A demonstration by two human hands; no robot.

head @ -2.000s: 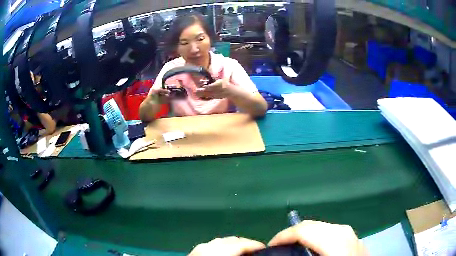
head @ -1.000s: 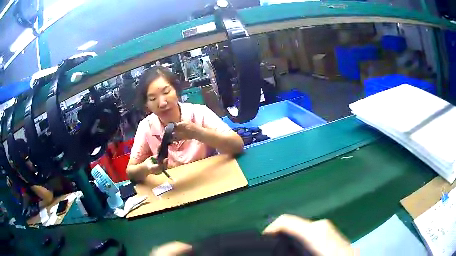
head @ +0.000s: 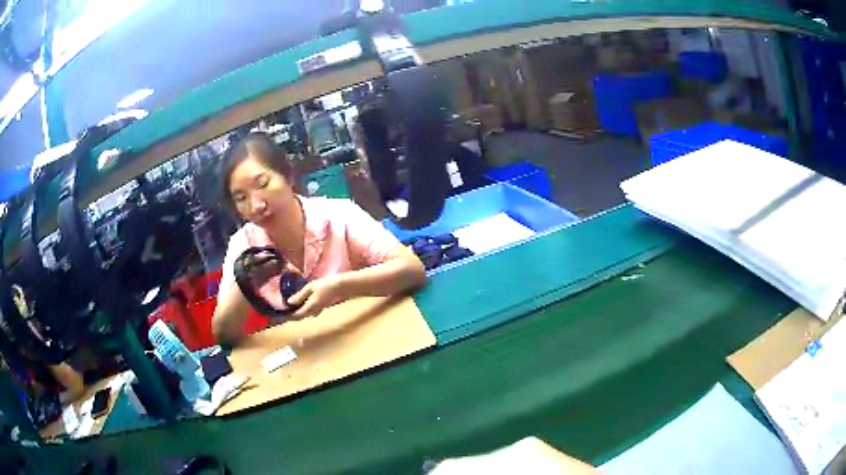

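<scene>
My right hand [head: 515,460] shows only in part at the bottom edge, blurred, with its back up; its fingertips and whatever it may hold are cut off. A small dark bit [head: 429,465] shows just left of it, too little to name. My left hand is out of the picture. The green conveyor belt [head: 519,371] lies in front of me.
A person in pink opposite holds black headphones [head: 252,278] over a tan board [head: 334,357]. A blue bin [head: 529,206] stands behind. White sheets [head: 742,209], a paper [head: 816,399] and pale bench cover [head: 705,441] lie right. Headphones [head: 408,139] hang overhead.
The view has tilted and turned. My left hand and the black thing between my hands have dropped out below; my right hand is lower. The person opposite has turned their headphones.
</scene>
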